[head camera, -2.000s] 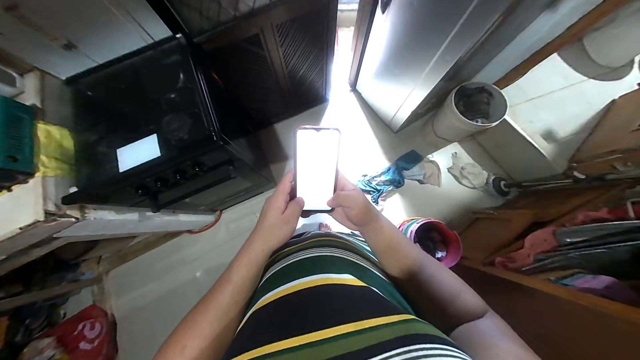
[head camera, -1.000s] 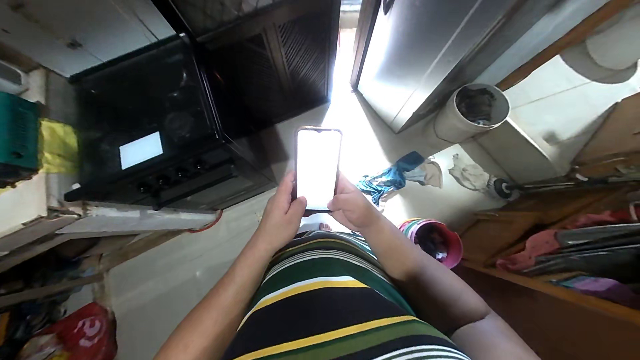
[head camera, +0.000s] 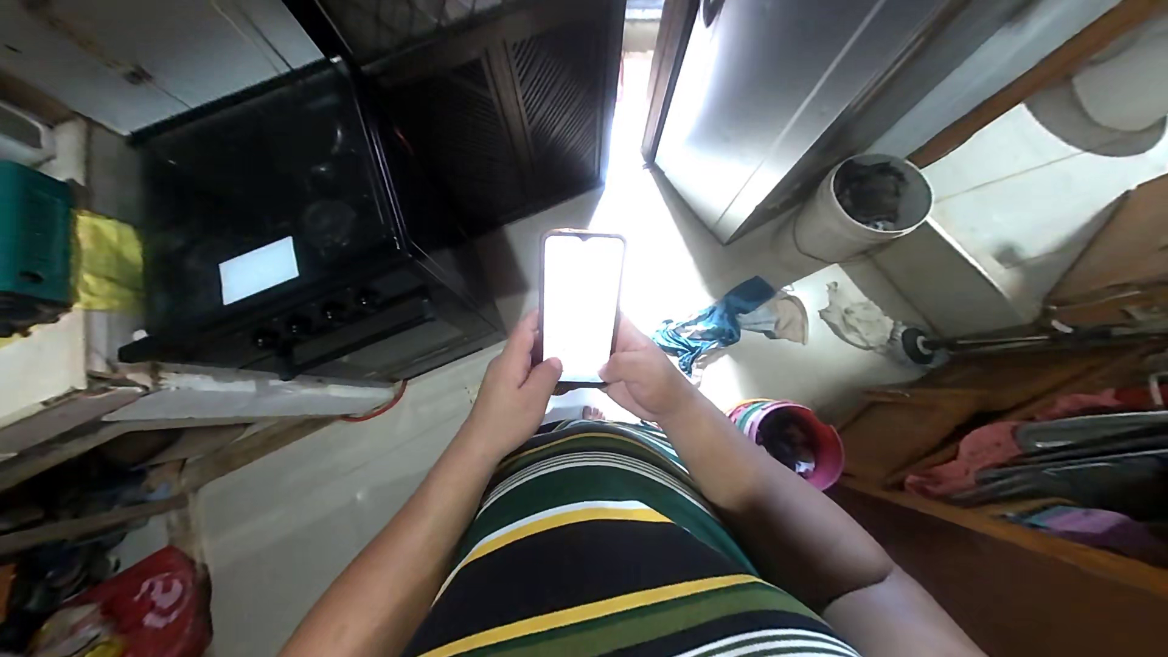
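A smartphone (head camera: 582, 301) with a bright, washed-out screen is held upright in front of my striped shirt. My left hand (head camera: 518, 388) grips its lower left side, the thumb at the bottom corner of the screen. On the lower right side, my right hand (head camera: 646, 370) holds it too, its thumb near the opposite bottom corner. The fingers behind the phone are hidden. Left of the phone stands a black stove (head camera: 274, 182) with knobs along its front and a white rectangular patch on its top.
Blue cloth (head camera: 712, 324) and a whitish rag (head camera: 856, 318) lie on the floor at right. A pink bucket (head camera: 829, 456) stands near my right forearm. Beyond are a white bucket (head camera: 817, 219), a metallic appliance door (head camera: 766, 82) and a wooden shelf (head camera: 1049, 525) with folded cloths. A red bag (head camera: 151, 602) sits lower left.
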